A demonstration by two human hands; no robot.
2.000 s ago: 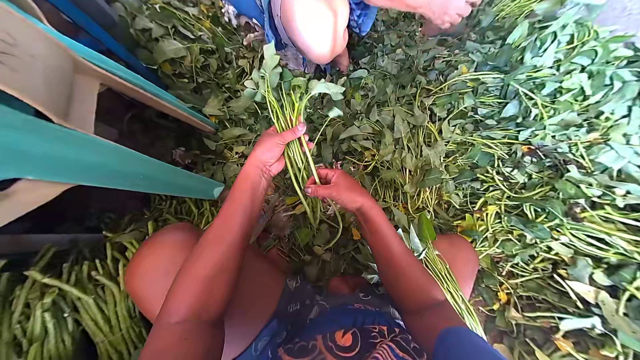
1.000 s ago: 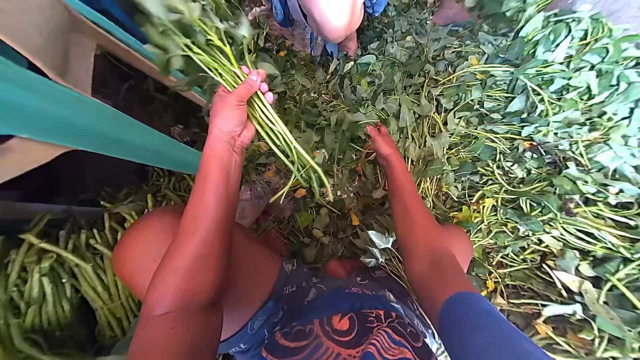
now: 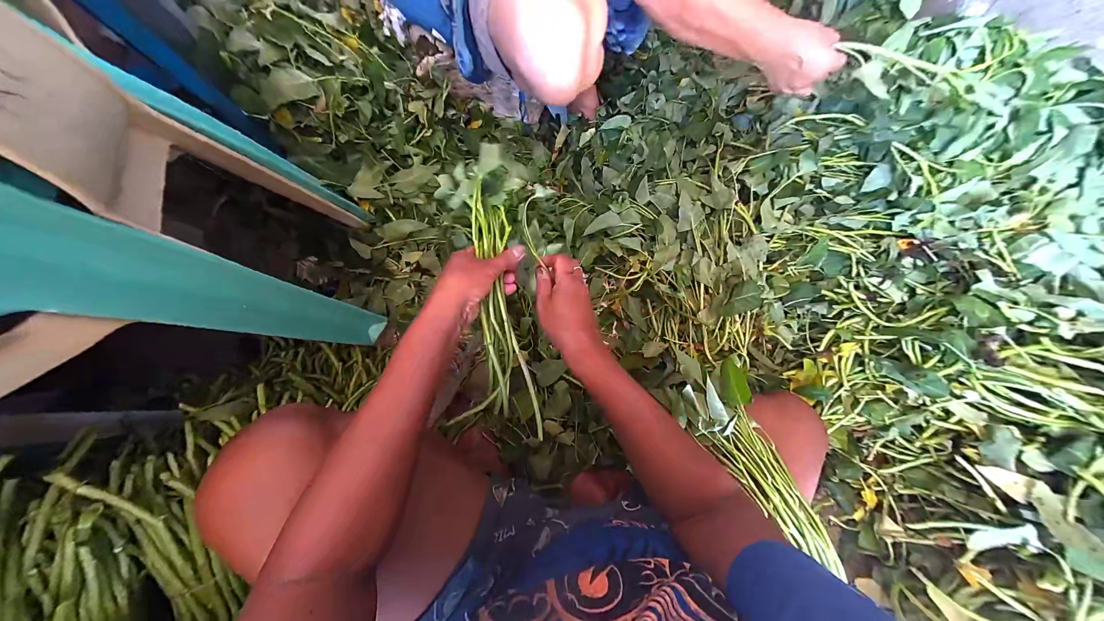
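My left hand (image 3: 479, 278) is closed around a bunch of long green leafy stems (image 3: 493, 332), leaves pointing away from me and cut ends hanging towards my lap. Just right of it, my right hand (image 3: 565, 297) pinches a single thin leafy stem (image 3: 529, 226) between thumb and fingers; a ring shows on one finger. Another bundle of stems (image 3: 780, 483) lies by my right thigh, partly behind my right forearm. Loose leafy greens (image 3: 638, 190) spread over the ground beneath and beyond both hands.
A green-edged plastic piece of furniture (image 3: 172, 280) juts in from the left. Thick cut green stalks (image 3: 103, 535) are heaped at lower left. A larger heap of leafy stems (image 3: 975, 285) covers the right. Across from me another person's hand (image 3: 798, 56) holds stems, near that person's knee (image 3: 552, 52).
My left hand, raised to the upper left with the bunch a second ago, is back near the middle. My right hand has moved in beside it and now holds a stem.
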